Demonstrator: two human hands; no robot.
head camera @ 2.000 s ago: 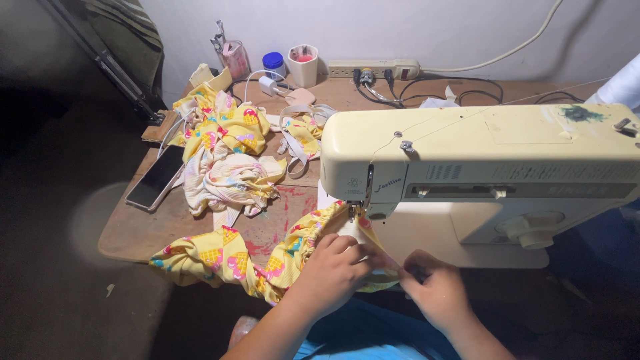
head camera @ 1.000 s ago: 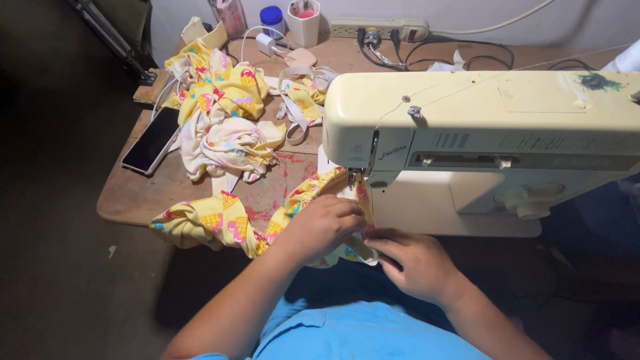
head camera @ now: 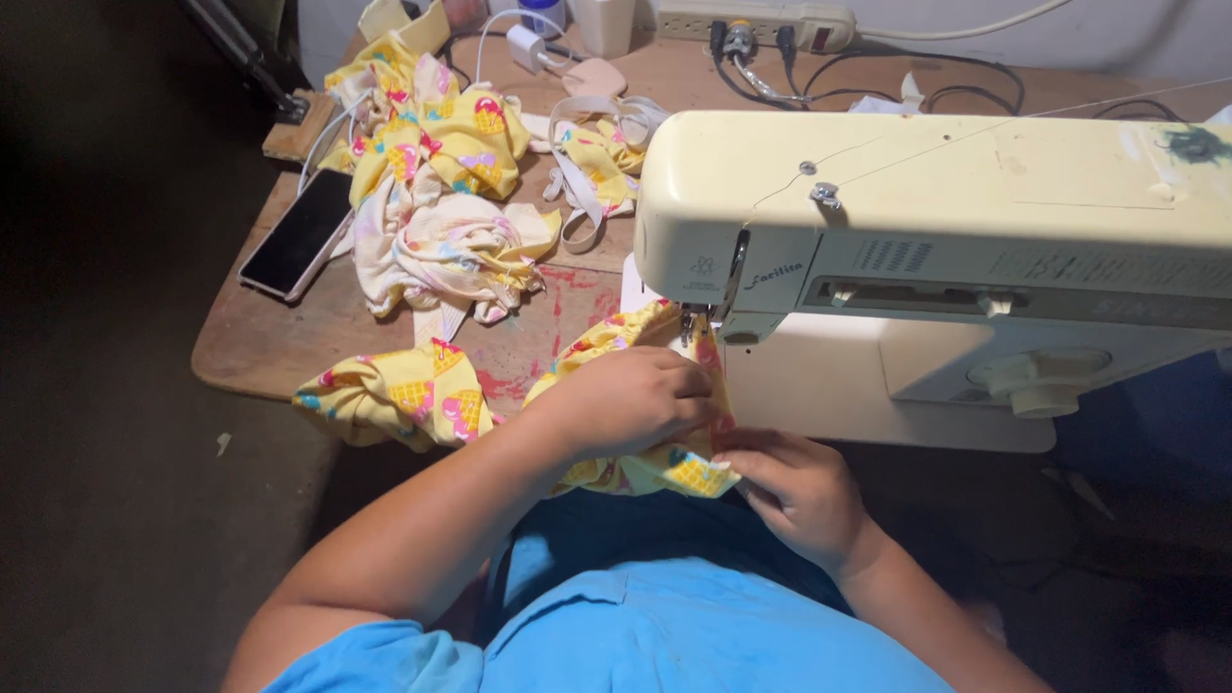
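A cream sewing machine (head camera: 924, 212) stands on the wooden table, its needle and presser foot (head camera: 695, 322) over the edge of a yellow printed fabric (head camera: 414, 395). The fabric runs left from the foot in a gathered strip and hangs at the table's front edge. My left hand (head camera: 640, 399) lies on the fabric just in front of the foot, fingers curled on it. My right hand (head camera: 789, 486) pinches the fabric's near right corner between thumb and fingers. The fingertips of my left hand are partly hidden.
Crumpled yellow and white fabric pieces (head camera: 452, 231) lie at the left beside a phone (head camera: 298, 234). White elastic (head camera: 582, 183) rests behind the fabric strip. A power strip (head camera: 756, 27) with plugs and cords, a charger (head camera: 526, 48) and a white cup (head camera: 604, 24) line the back.
The view has shifted somewhat. Both hands stay on the fabric by the presser foot; the fabric's near corner now lies spread, with its printed side showing between my hands.
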